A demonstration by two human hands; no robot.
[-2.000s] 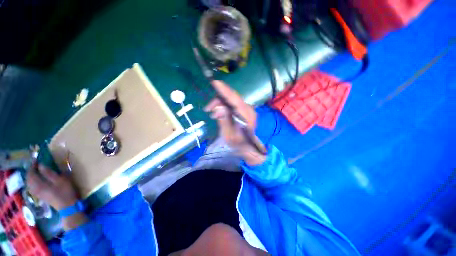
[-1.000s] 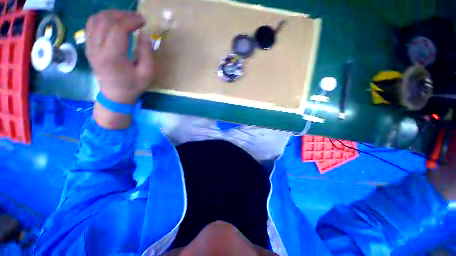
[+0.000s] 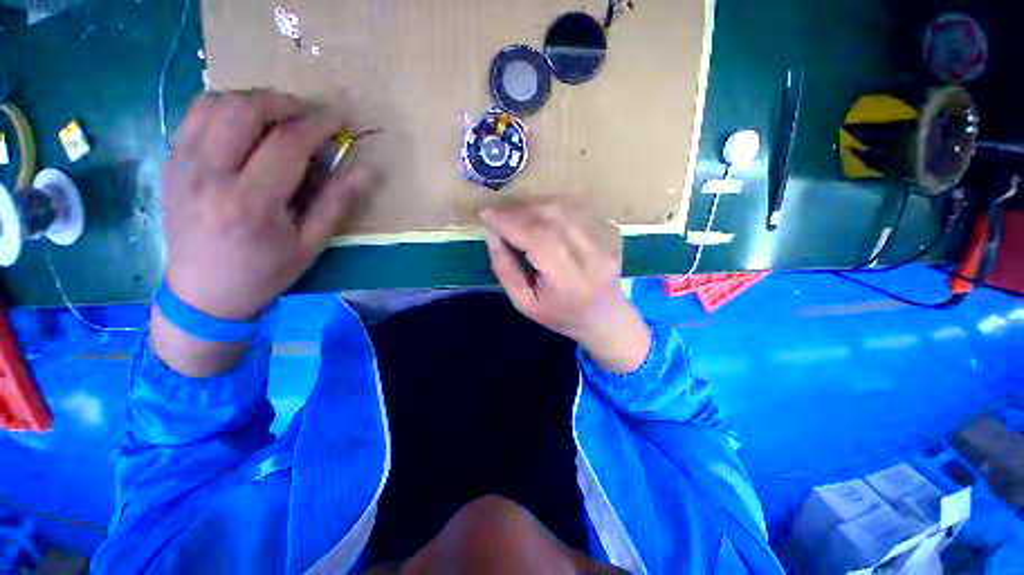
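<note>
My left hand (image 3: 241, 191) is over the left end of the tan board (image 3: 387, 56), with a small silver battery with a yellow end (image 3: 340, 151) between its thumb and fingertips. My right hand (image 3: 561, 264) is at the board's front edge, fingers bent and apart, with nothing visible in it. The round watch case (image 3: 495, 147) lies open on the board, circuit side up, just beyond my right fingertips. A dark disc with a grey centre (image 3: 520, 80) lies above it, beside the glossy black display disc (image 3: 575, 48).
A white solder spool (image 3: 62, 208) stands at the left. A white charging puck (image 3: 741, 148) is taped right of the board. Beyond it lie a dark pen-like tool (image 3: 786, 152) and the yellow-black iron stand (image 3: 879, 137). Red trays (image 3: 719, 288) and white boxes (image 3: 870, 517) are below.
The right hand has come from the far right to the board's front edge; the thick dark tool it held earlier is gone from it. The left hand has closed on the battery, which lay on the board.
</note>
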